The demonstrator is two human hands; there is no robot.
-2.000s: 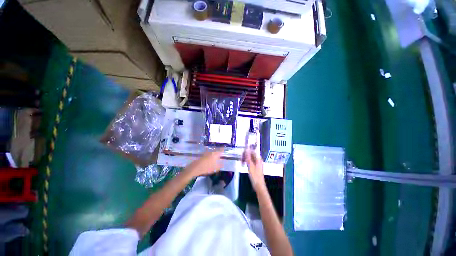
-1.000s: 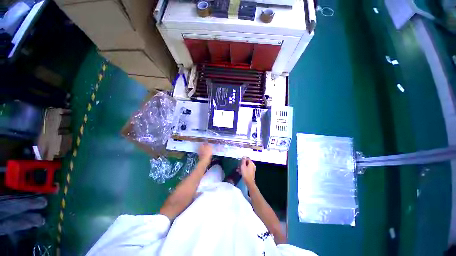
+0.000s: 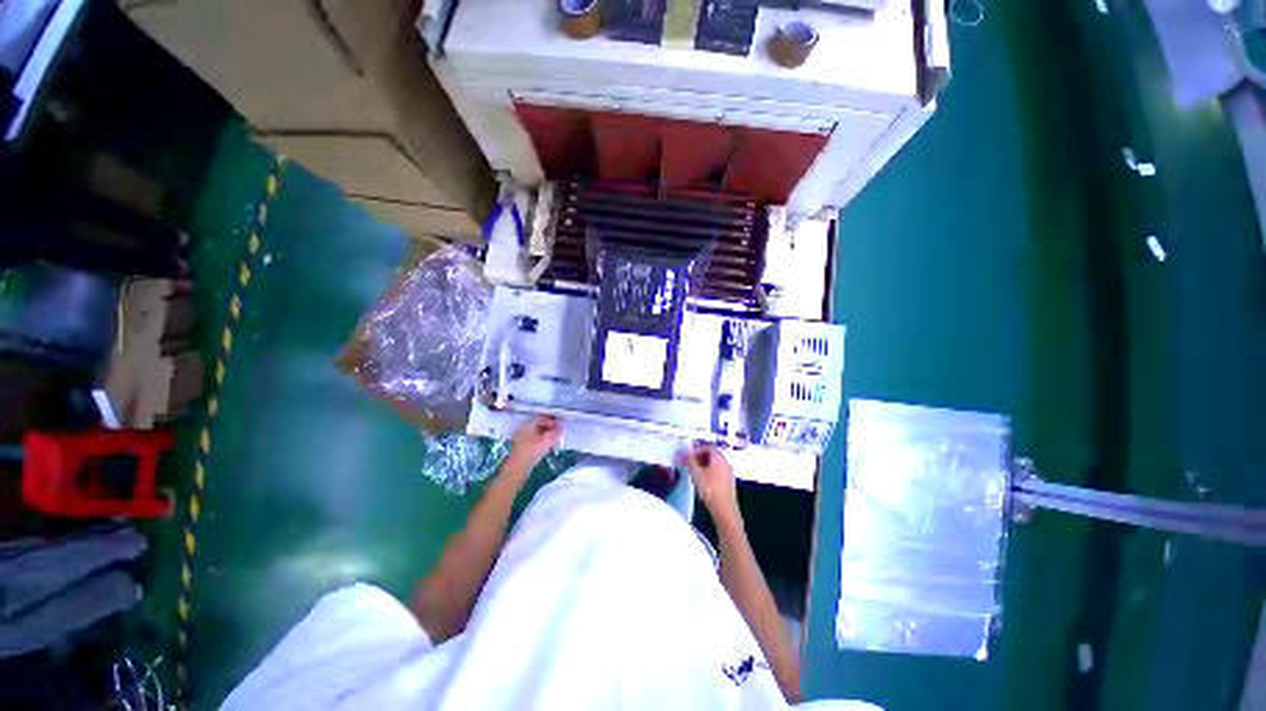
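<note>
A black retail box (image 3: 642,313) with a white label lies flat in a clear shrink film bag on the pale bar sealer plate (image 3: 558,343). Its far end reaches the roller conveyor, where loose film (image 3: 694,258) shows. My left hand (image 3: 536,439) is at the sealer's front edge, left of the box, fingers pinched. My right hand (image 3: 707,467) is at the same edge, right of the box, fingers pinched. A pale strip of clear film (image 3: 622,442) seems to run between both hands; the fingertips are small and partly blurred.
The shrink tunnel (image 3: 667,81) with reddish-brown curtain (image 3: 694,150) stands ahead. A control box (image 3: 805,385) is right of the sealer. A scrap film box (image 3: 431,333) is at left. A bag stack (image 3: 923,528) lies at right beside a metal arm (image 3: 1111,503).
The sealer's front strip was covered by my hands at first. My hands have drawn back to the front edge and moved wider apart. The box stays on the plate.
</note>
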